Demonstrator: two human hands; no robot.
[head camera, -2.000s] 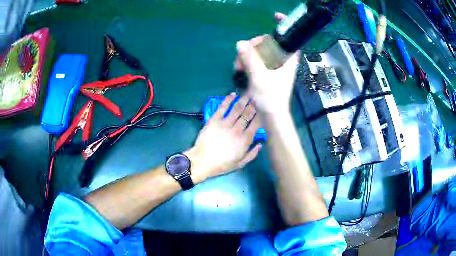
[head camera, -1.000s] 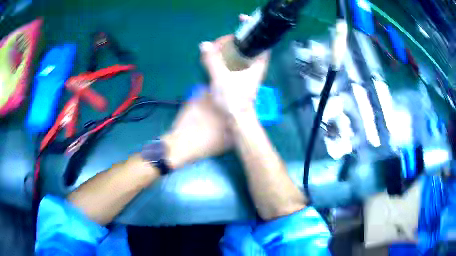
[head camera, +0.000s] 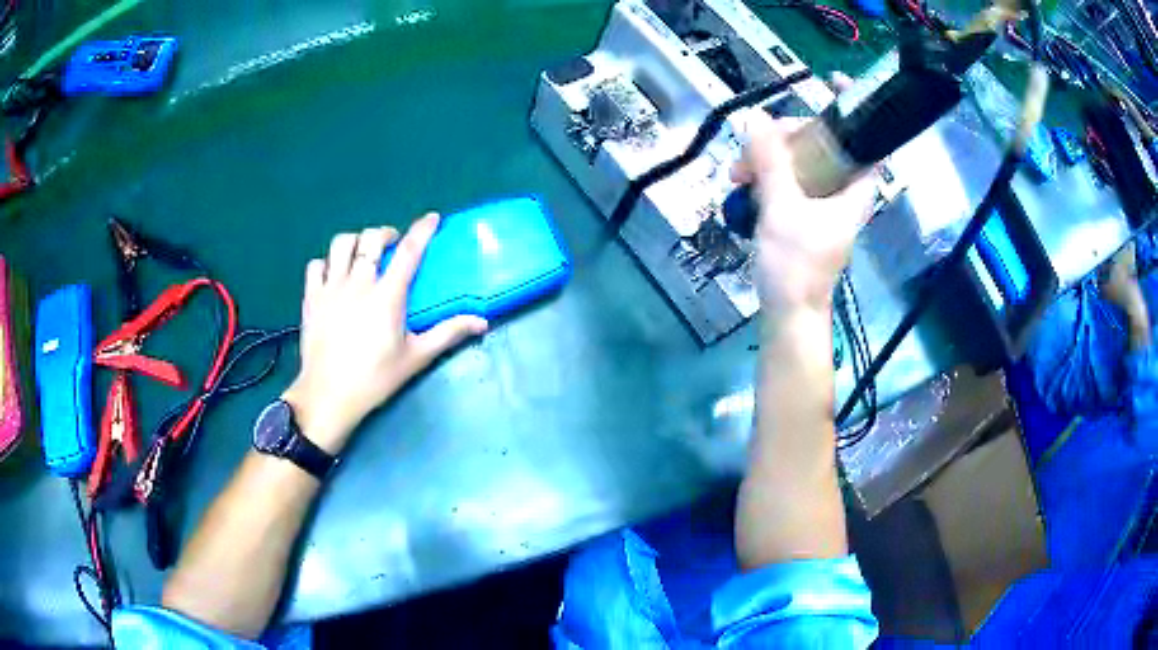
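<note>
A blue battery tester (head camera: 489, 260) lies with its plain side up on the green bench. My left hand (head camera: 359, 305) rests over its left end, thumb along the near edge and fingers on the far side. My right hand (head camera: 800, 210) is closed around the tan grip of the electric screwdriver (head camera: 889, 108), a black cylinder with a white label. The driver is over the right part of the screw feeder (head camera: 660, 165), two pale metal boxes with a black cable across them. Its tip is partly hidden by my hand; no screw can be made out.
A second blue tester (head camera: 66, 378) lies at left beside red clips (head camera: 159, 337) and a black clip (head camera: 127, 248). Another blue tester (head camera: 121, 64) is at far left. A black cord hangs at right. An open cardboard box (head camera: 959, 508) and a person's arm (head camera: 1124, 298) are at right.
The view has turned towards the right. My right hand has moved the driver from above the tester to the feeder. My left hand stays on the tester, which is now more exposed.
</note>
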